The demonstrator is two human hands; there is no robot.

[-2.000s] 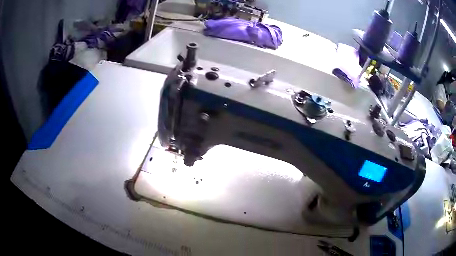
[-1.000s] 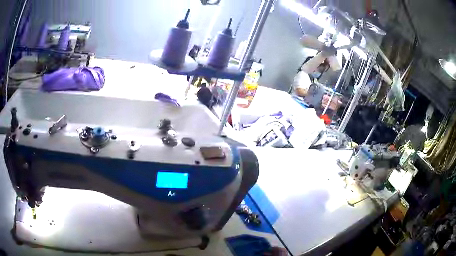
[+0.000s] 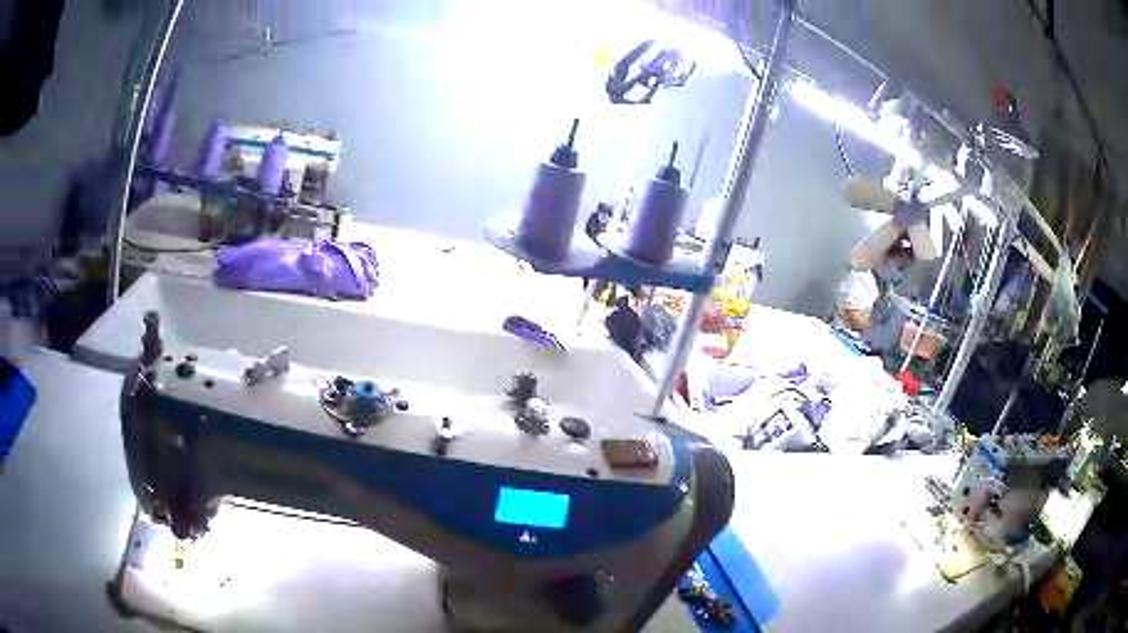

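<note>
A white-and-blue sewing machine head (image 3: 408,476) lies across the lower left of the view, with a lit blue display (image 3: 532,508) near its right end. Its needle-bar end (image 3: 173,458) is at the left, with a bright lamp glow below it. Metal knobs and a round dial (image 3: 358,401) sit on top of the arm. Two purple thread cones (image 3: 552,213) stand on a stand behind the machine. Neither my left hand nor my right hand is in the picture.
A white trough (image 3: 408,339) runs behind the machine, with a purple cloth bundle (image 3: 297,268) beyond it. A blue tray (image 3: 740,586) with small dark parts is right of the head. White and lilac cloth (image 3: 816,406) is heaped behind. Another machine (image 3: 1008,482) and a masked person (image 3: 876,297) are at right.
The view has swung right and up since the first frame, then slightly back left. The machine now sits lower, and more wall and workshop show. The dark shape at the bottom edge a second ago is gone.
</note>
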